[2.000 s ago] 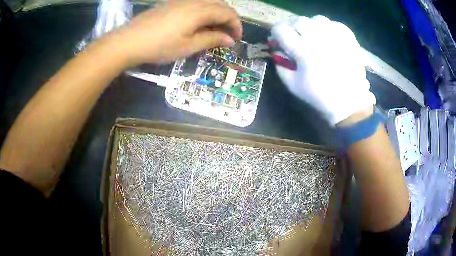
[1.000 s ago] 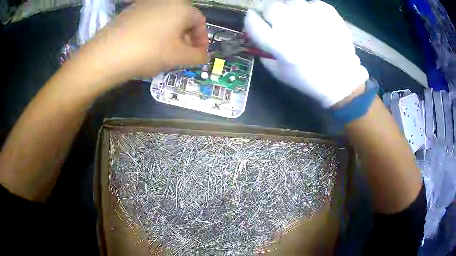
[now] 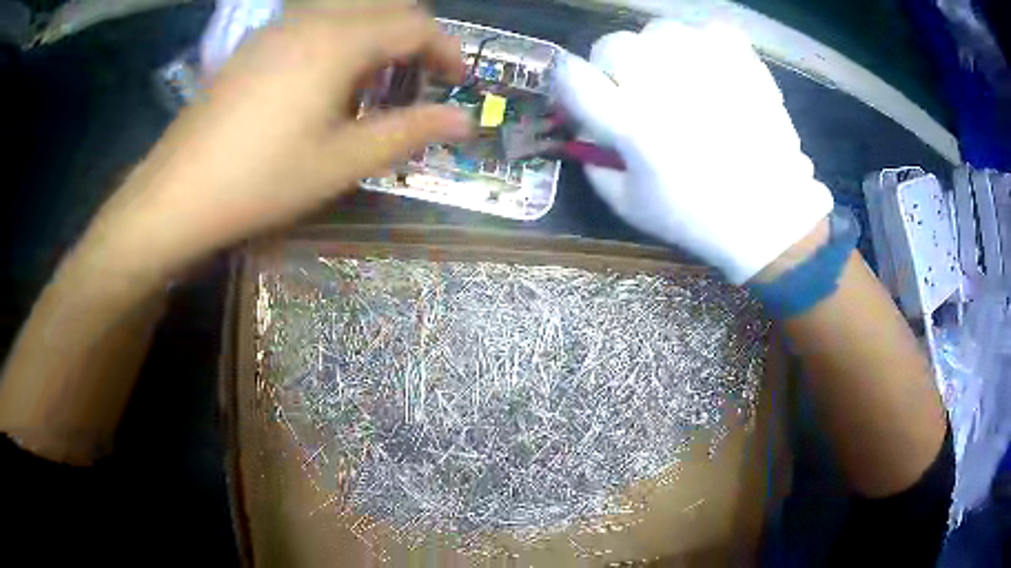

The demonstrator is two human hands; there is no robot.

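Note:
An open white power strip housing (image 3: 521,203) lies on the dark bench beyond the box, with a yellow block (image 3: 493,109) and green circuitry inside. My right hand (image 3: 698,144), in a white glove, holds red-handled cutters (image 3: 543,139); their grey jaws are over the board, and whether they touch it cannot be told. My left hand (image 3: 322,122) is bare and blurred, over the housing's left side, thumb and fingers apart with nothing visible between them. It hides part of the housing. A cardboard box (image 3: 504,246) nearest me holds a dense heap of thin silvery wires (image 3: 532,388).
Stacked white units (image 3: 926,233) stand at the right, with clear plastic bags (image 3: 976,388) below them. Another clear bag (image 3: 238,28) is at the upper left. A pale raised edge (image 3: 843,78) curves behind the bench, beside a green belt. Blue sheeting is at the far right.
The housing now appears higher in view. My left fingers have gone from curled together to apart. My right hand keeps the cutters, their jaws now lower on the board, beside the yellow block.

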